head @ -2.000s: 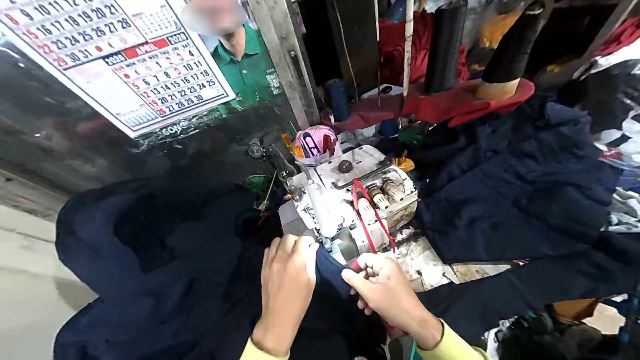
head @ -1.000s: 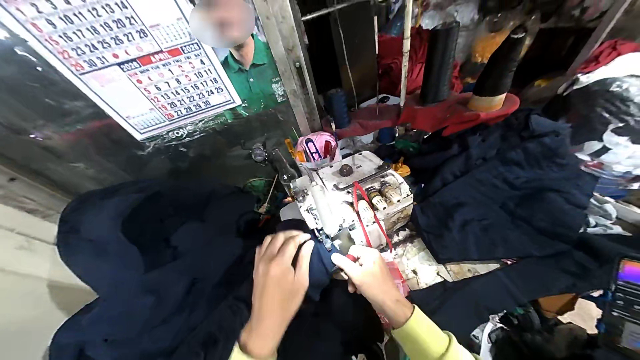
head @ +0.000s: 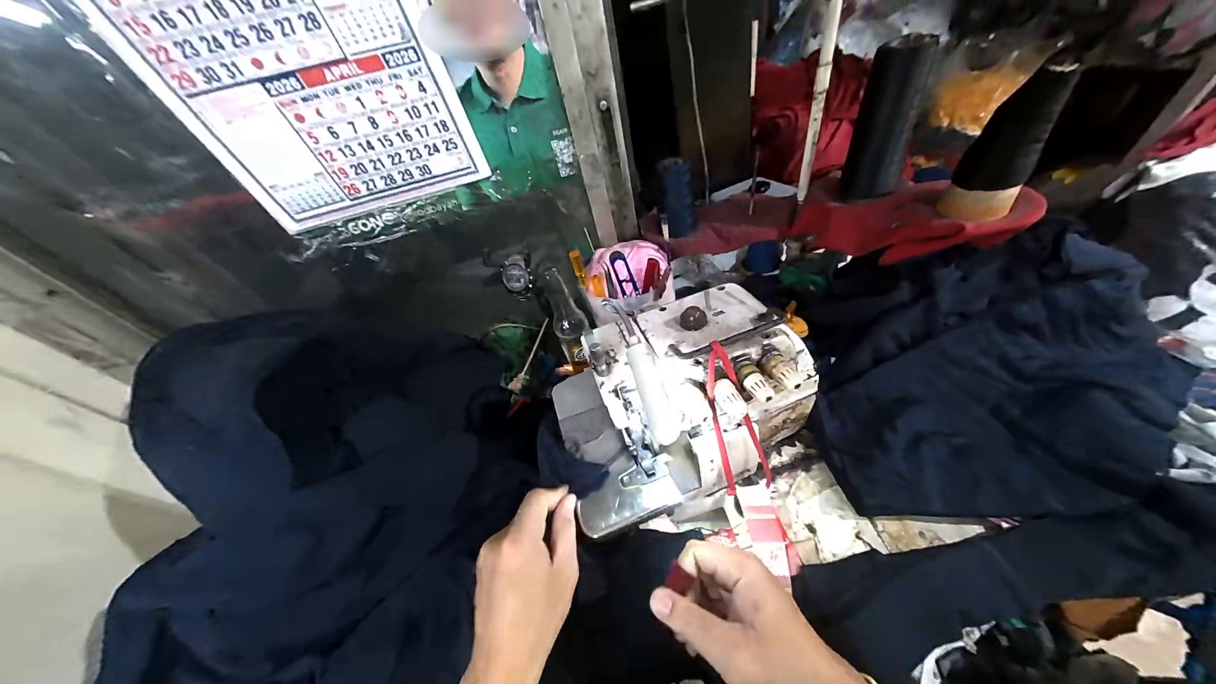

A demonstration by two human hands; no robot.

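A white overlock sewing machine [head: 665, 408] stands in the middle, its presser foot and metal plate facing me. My left hand [head: 532, 570] is at the plate's left edge, thumb and forefinger close together by dark navy fabric [head: 570, 465]; whether they pinch it is unclear. My right hand [head: 731, 608], in front of the machine, has a small dark red object [head: 678, 578] between thumb and curled fingers. A red cord [head: 722, 427] hangs over the machine's dials down to a red and white tag [head: 760, 532].
Navy fabric heaps lie left [head: 313, 494] and right [head: 988, 380]. Behind the machine are a pink container [head: 629, 271] with tools, a glass bottle [head: 567, 318], black thread cones [head: 888, 119] and red cloth [head: 845, 218]. A calendar [head: 380, 123] hangs at the upper left.
My hands have moved apart and back from the presser foot, where both were on the navy fabric. My right hand has let go of the fabric and is lower. The red object shows more plainly.
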